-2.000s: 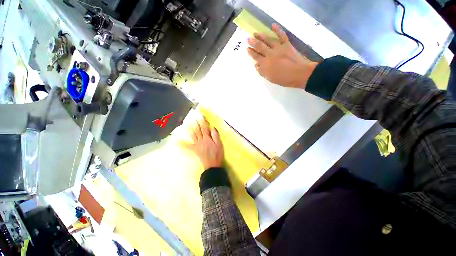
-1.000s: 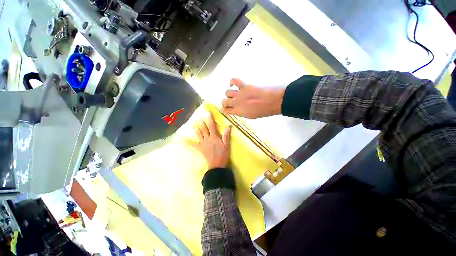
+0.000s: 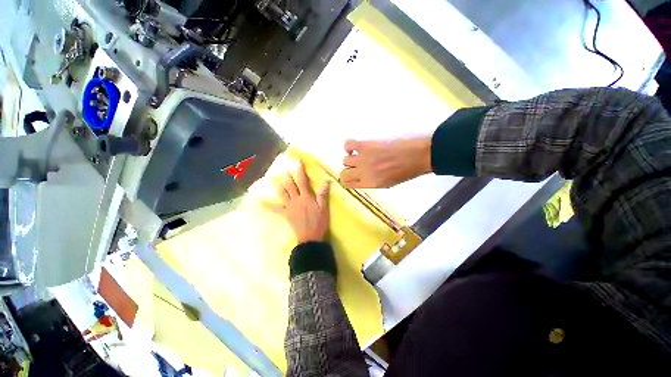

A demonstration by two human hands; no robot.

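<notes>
A large yellow fabric panel (image 3: 221,272) lies flat on the machine bed. My left hand (image 3: 305,210) lies flat on it with fingers spread, just below the dark grey machine head (image 3: 213,158). A narrow amber jig bar (image 3: 375,210) with a slot runs along the panel's right edge to a brass-coloured fitting (image 3: 401,247). My right hand (image 3: 379,163) is curled with its fingertips at the upper part of the bar. Whether it pinches the bar or fabric there is hidden. The needle area (image 3: 276,125) is brightly lit.
The white template surface (image 3: 397,96) has a yellow edge band (image 3: 419,55) at the top. A black cable (image 3: 597,44) lies on the metal bed at the upper right. A grey metal strip (image 3: 210,313) crosses the lower left. A brown-red card (image 3: 118,296) lies beyond it.
My right hand has come from the yellow band at the top down to the jig bar, then slid slightly down along it. My left hand has stayed flat on the panel.
</notes>
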